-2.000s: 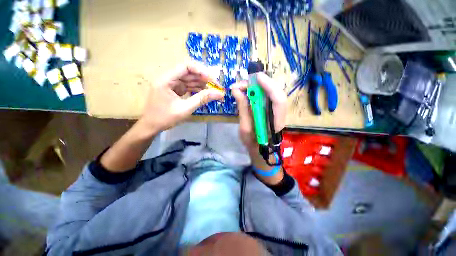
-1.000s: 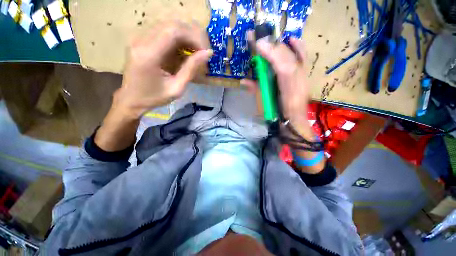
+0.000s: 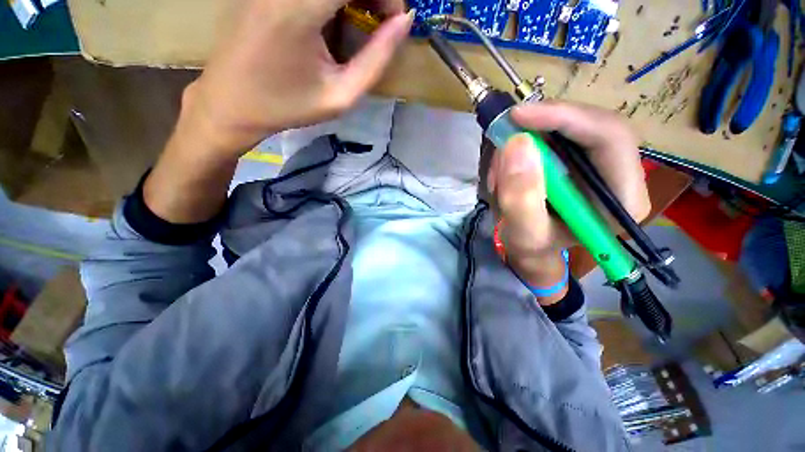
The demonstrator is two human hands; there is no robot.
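Observation:
My right hand [image 3: 565, 172] grips the green-handled soldering iron [image 3: 578, 207]. Its metal barrel points up and left, with the bent solder feed tube [image 3: 494, 55] beside it. The iron's tip is close to my left thumb tip. My left hand [image 3: 296, 66] is at the top edge, partly cut off. Its thumb and fingers pinch a small yellow-edged piece [image 3: 362, 19], likely a pouch cell, mostly hidden by the fingers. The blue PCB panel [image 3: 538, 25] lies at the top edge, just right of my left fingertips, and is cut off by the frame.
The tan board [image 3: 132, 33] carries dark specks. Blue-handled pliers [image 3: 740, 84] lie at the upper right, by dark-blue strips [image 3: 675, 55]. A small blue-labelled tube [image 3: 784, 146] is at the right bench edge. A red bin [image 3: 706, 221] and cartons stand below the bench.
The view has shifted, so the bench sits higher in it. The iron, earlier nearly upright, now slants with its tip up-left beside my left fingertips. My left hand still pinches the yellow-edged piece.

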